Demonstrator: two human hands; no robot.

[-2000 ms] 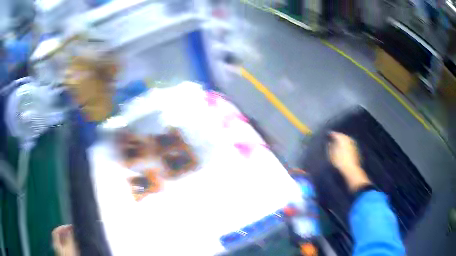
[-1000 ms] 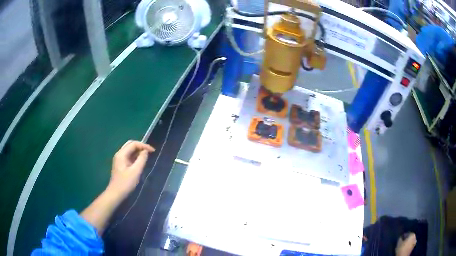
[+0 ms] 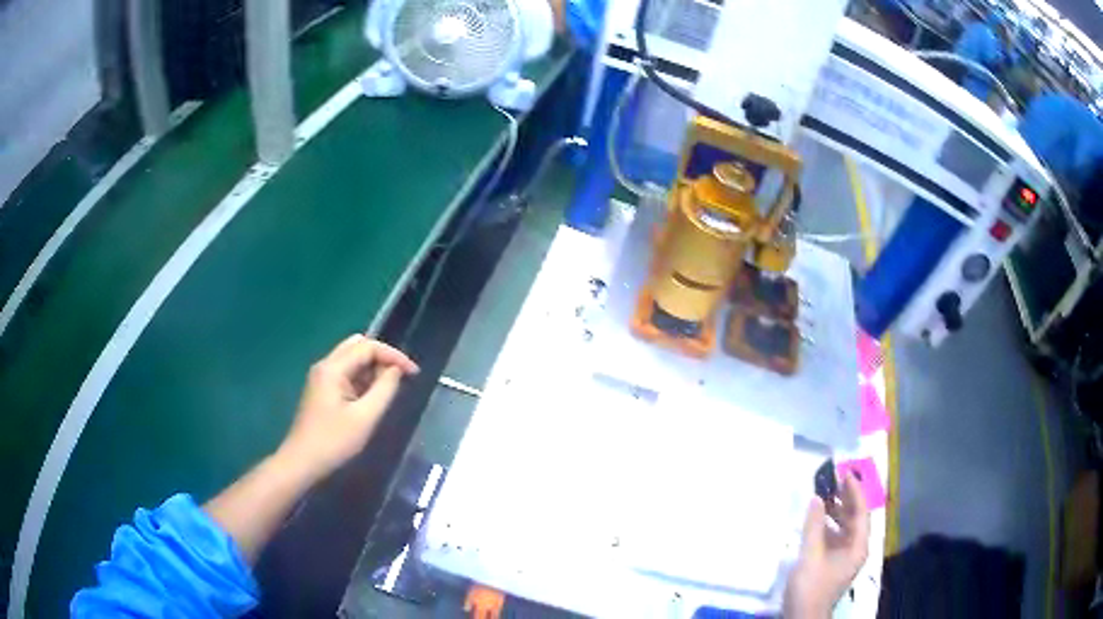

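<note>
My right hand point(image 3: 832, 544) is over the right side of the white worktable point(image 3: 544, 508), with a small black part point(image 3: 826, 480) at its fingertips. My left hand point(image 3: 351, 405) is raised over the edge of the green conveyor, thumb and fingertips close together; I cannot tell whether anything is between them. The gold machine head point(image 3: 702, 260) stands over the orange fixtures on the grey plate. It covers most of the front left fixture point(image 3: 677, 337). Two right fixtures show beside it, the nearer one point(image 3: 763, 339) with a dark centre. The back left fixture is hidden.
The green conveyor belt point(image 3: 206, 351) runs along the left, with a white fan point(image 3: 457, 42) at its far end. Pink squares point(image 3: 862, 482) lie along the worktable's right edge. A black tray point(image 3: 956, 578) is at lower right. An orange plug point(image 3: 484, 602) is at the front edge.
My right hand has come from the black tray to over the worktable, with a black part. The gold head has moved nearer, over the front left fixture. My left hand has stayed near the conveyor edge.
</note>
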